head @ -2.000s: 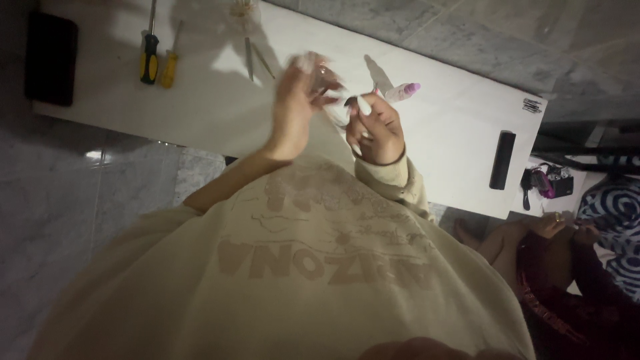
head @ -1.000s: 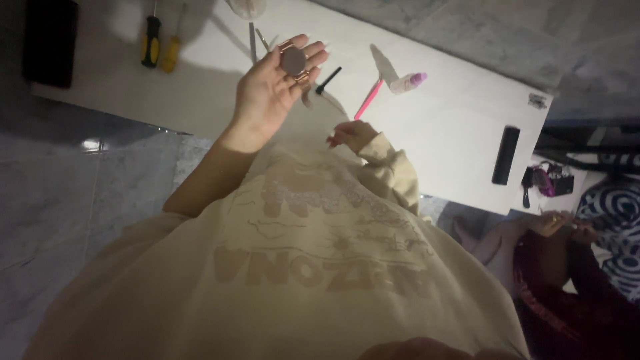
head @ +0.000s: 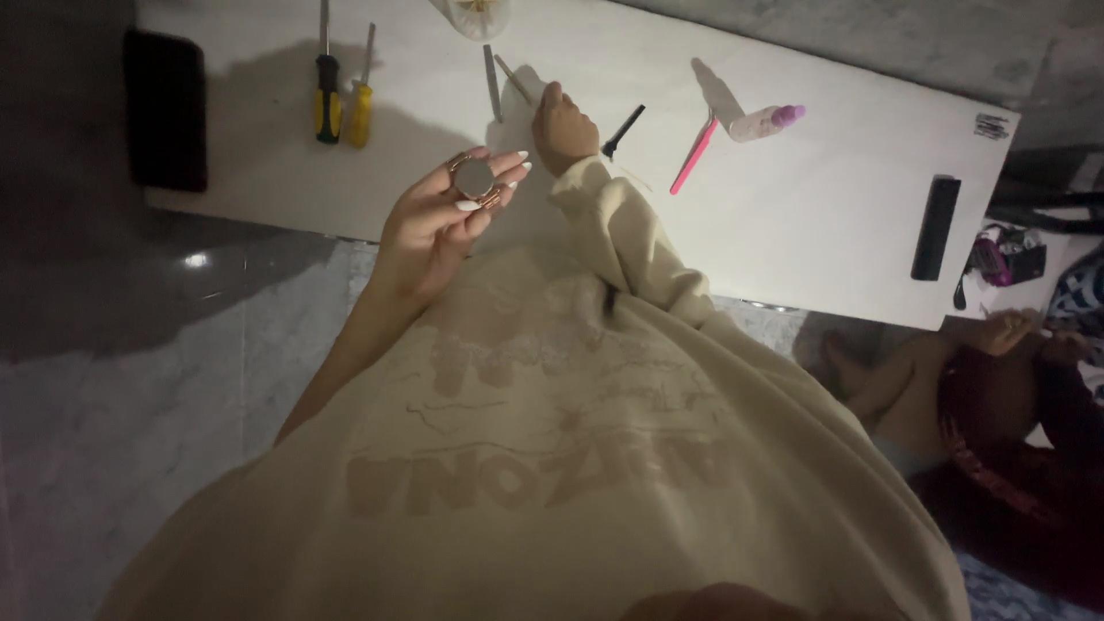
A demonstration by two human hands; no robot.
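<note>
My left hand (head: 444, 211) holds a round watch case (head: 473, 177) with rose-gold lugs between thumb and fingers, just off the near edge of the white table. Farther over the table, my right hand (head: 565, 129) has its fingers curled at the near end of a thin stick-like tool (head: 511, 76); whether it grips it I cannot tell. A flat grey strip (head: 492, 82) lies beside that tool. To the right lie a small black-handled brush (head: 623, 130), pink tweezers (head: 693, 157) and a clear bottle with a purple cap (head: 757, 125).
Two screwdrivers, one black and yellow (head: 327, 103), one yellow (head: 360, 114), lie left, beside a black phone (head: 166, 110). A clear container (head: 479, 17) stands at the far edge. A black bar (head: 936, 228) lies right. Another person (head: 992, 388) sits beyond the table's right end.
My right hand has moved from the near edge, left and farther over the table. My left hand, which held the case on its open palm, now grips it by its edges, closer to my body.
</note>
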